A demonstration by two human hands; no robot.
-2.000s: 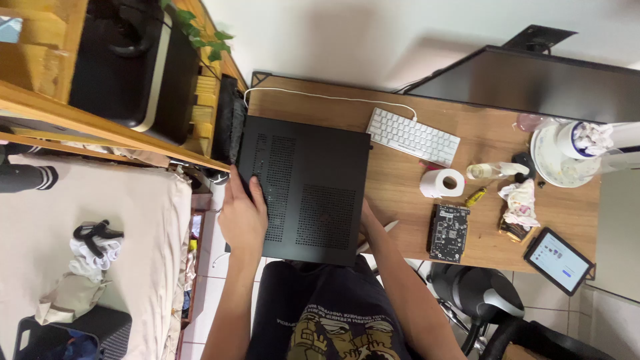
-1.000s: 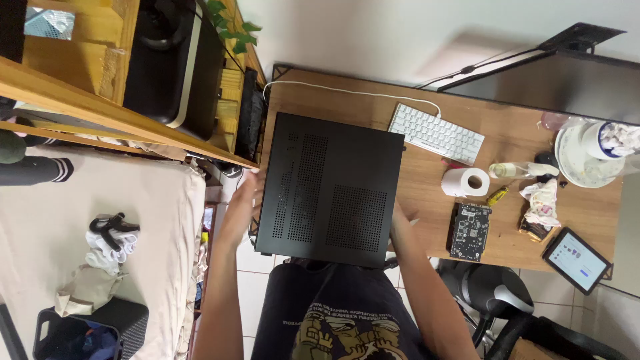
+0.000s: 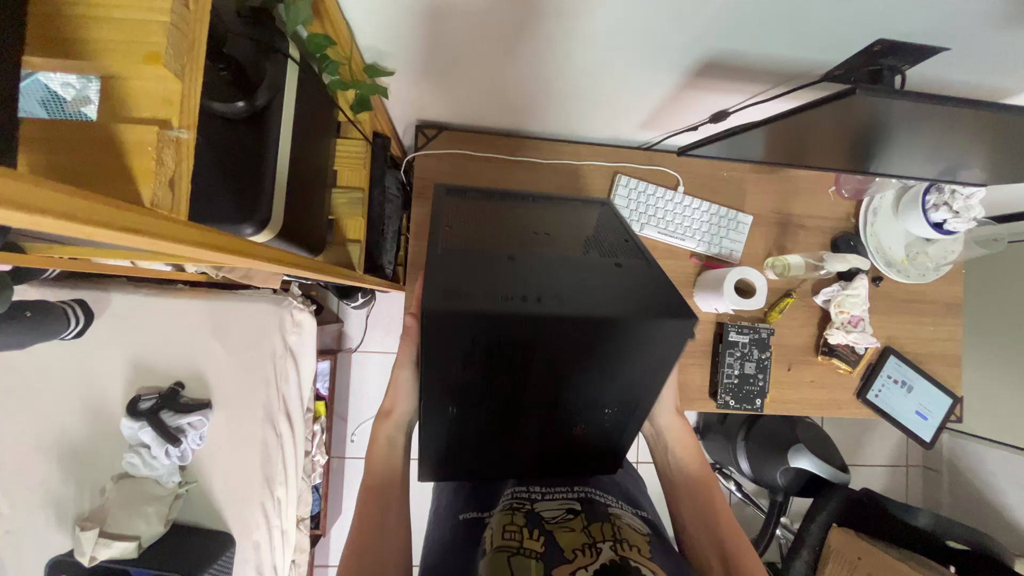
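A black computer case [image 3: 536, 336] is tilted up at the near edge of the wooden desk, in front of my shirt, so two of its faces show. My left hand [image 3: 406, 364] presses against its left side, and my right hand [image 3: 666, 392] is against its right side; the fingers of both are mostly hidden by the case. Right of the case, a graphics card [image 3: 742, 366] with its circuit board facing up lies on the desk. Behind it stand a toilet paper roll [image 3: 730, 290] and a white keyboard [image 3: 682, 218] with a white cable.
A yellow tool [image 3: 781, 306], a glass bottle [image 3: 796, 266], stacked plates [image 3: 888, 240], crumpled paper [image 3: 848, 312] and a tablet [image 3: 910, 396] lie at the right. A monitor [image 3: 872, 132] overhangs the back. A wooden shelf [image 3: 240, 228] and a bed [image 3: 240, 360] are at left; another person's foot [image 3: 48, 322] rests there.
The case lay with its vented panel facing up; it has been tipped between my hands, so another face now shows. My left hand has gone from the case's top edge to its side.
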